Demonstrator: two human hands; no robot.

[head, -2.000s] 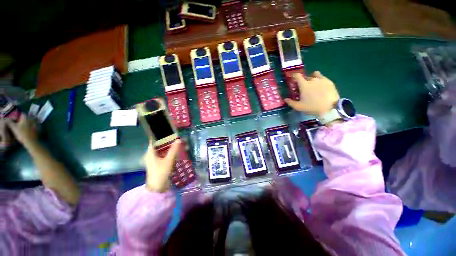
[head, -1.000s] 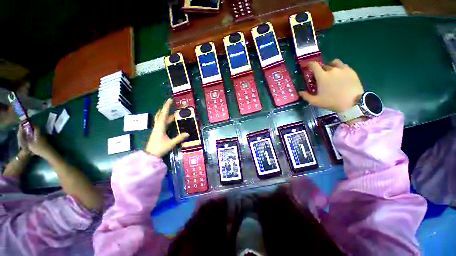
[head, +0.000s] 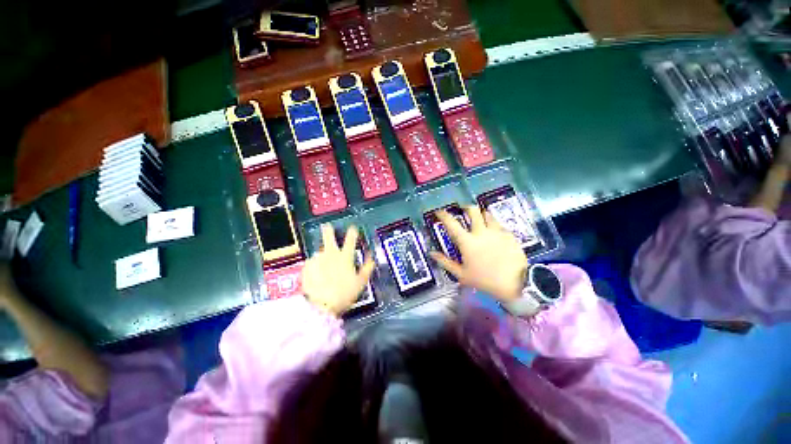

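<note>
A clear blister tray [head: 408, 303] holds red-and-gold flip phones in two rows. The back row phones stand open; three screens, such as this phone's [head: 353, 113], are lit blue, and the two end ones are dark. The front-left phone [head: 276, 230] is open with a dark screen. The other front phones lie closed, battery side up, such as this phone [head: 405, 258]. My left hand [head: 334, 273] is over the second front phone, partly hiding it. My right hand [head: 487, 251] is over the fourth, fingers spread, covering part of it. Any grip is not visible.
A stack of batteries [head: 128, 180] and two loose batteries [head: 170, 225] are at the left, beside a blue pen [head: 75, 221]. Set-aside phones [head: 290, 26] lie on the brown board [head: 390, 56] behind. Another tray [head: 711, 100] is at the right. Other people's arms show at both sides.
My right hand has left the rightmost back phone and come to the front row. My left hand has moved from the front-left phone rightward to the second. The view has shifted.
</note>
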